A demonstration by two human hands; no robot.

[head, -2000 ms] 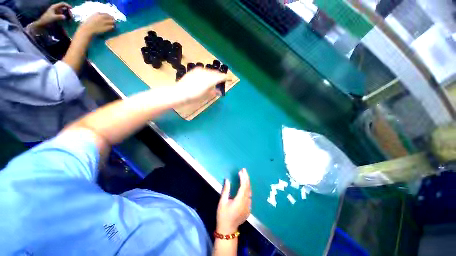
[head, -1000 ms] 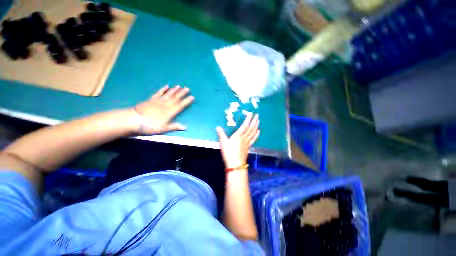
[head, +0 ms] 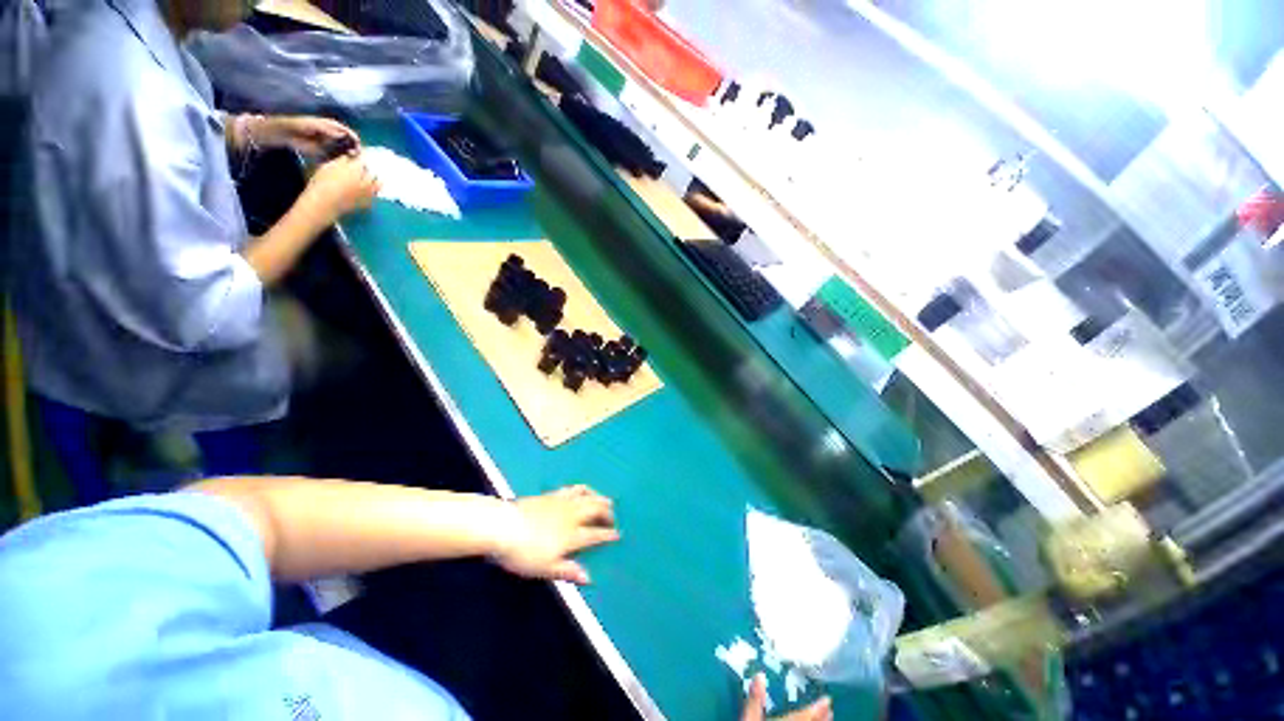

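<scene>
My left hand (head: 561, 533) lies palm down and empty on the green bench (head: 676, 486), near its pale metal edge, fingers a little spread. My right hand (head: 783, 709) is cut off by the lower edge of the picture; only fingertips show, apart, just below the small white pieces (head: 738, 655). A clear plastic bag of white pieces (head: 810, 599) lies beside them at the bench end. Black cylindrical units (head: 524, 296) stand or lie in two groups on a tan cardboard sheet (head: 556, 410), beyond my left hand.
At the left another person (head: 141, 240) works with both hands near a white pile (head: 408, 180) and a small blue bin (head: 472, 159). A conveyor (head: 789, 345) runs along the far side. A tape-wrapped bar (head: 979, 641) is beyond the bench end.
The view has swung left and up, bringing the neighbour and conveyor in. My left hand has left the cardboard and rests on the bench. My right hand has slipped mostly out of the picture.
</scene>
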